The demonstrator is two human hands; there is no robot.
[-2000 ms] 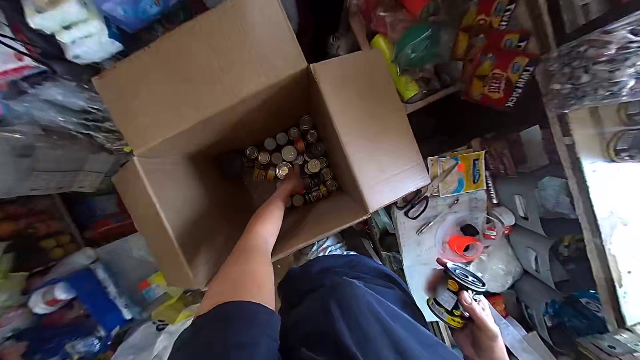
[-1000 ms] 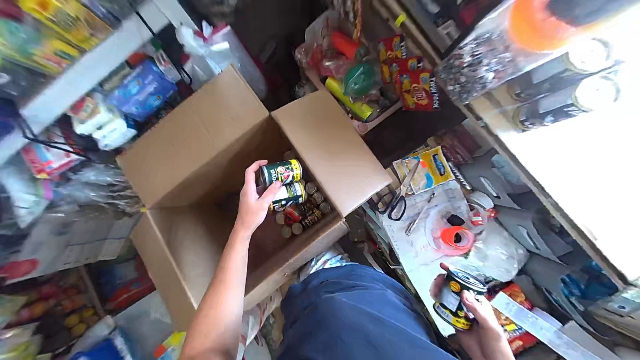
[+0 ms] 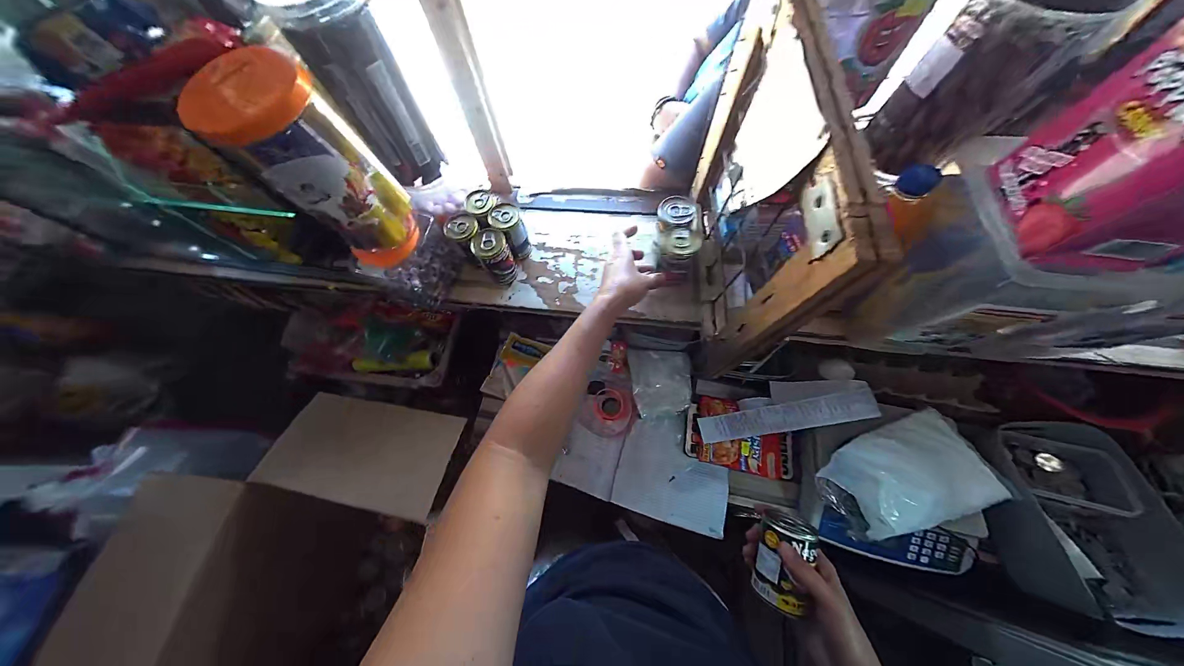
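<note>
My left hand [image 3: 629, 274] reaches over the painted wooden ledge [image 3: 564, 264], fingers spread, just left of two small pull-tab cans [image 3: 678, 242] by the wooden frame; whether a fingertip touches them I cannot tell. Several more small cans [image 3: 490, 248] stand in a group at the ledge's left part. Low at the right, my right hand [image 3: 814, 587] grips a larger dark can with a yellow band [image 3: 783, 562]. The open cardboard box [image 3: 185, 555] lies at the lower left, its inside dark.
A wooden frame [image 3: 805, 277] rises at the ledge's right. A person [image 3: 684, 129] is outside the opening. An orange-lidded jar [image 3: 305, 148] leans at left. Below the ledge are papers [image 3: 671, 476], a roll of tape [image 3: 610, 404], a calculator [image 3: 911, 546] and a grey tray [image 3: 1064, 509].
My left hand has moved from the box, where it held two cans, to the ledge, and its fingers have spread. The view has swung toward the opening. My right hand still holds its can.
</note>
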